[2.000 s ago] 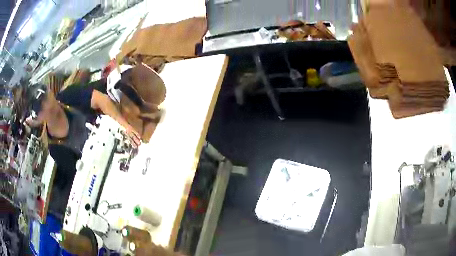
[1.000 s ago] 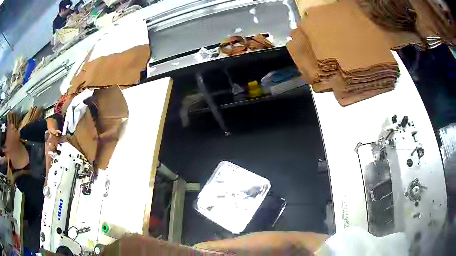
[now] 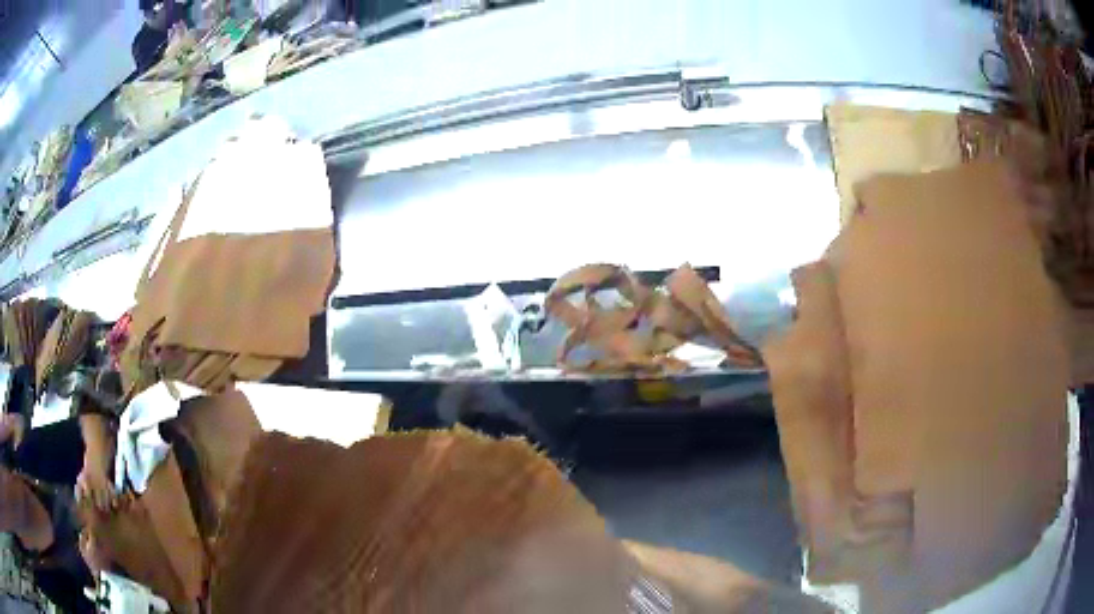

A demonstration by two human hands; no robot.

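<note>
A thick bundle of brown panels with a rough, layered edge fills the bottom centre, close to the camera. A blurred, skin-toned shape at its lower right, by the bottom edge, looks like part of an arm with a striped patch. I cannot tell which arm it is. No fingers of my right hand show; any grip is hidden or out of frame. My left hand is not in view. A tall stack of flat brown panels stands at the right.
Brown straps or scraps lie on a shiny metal table ahead. Brown and white panels lie at the left. Another person's hand is at the left, by brown bag pieces. Dark floor shows between the tables.
The view has tilted up and moved closer to the metal table. The brown bundle has come into the bottom centre. The white stool and sewing machines have left clear view.
</note>
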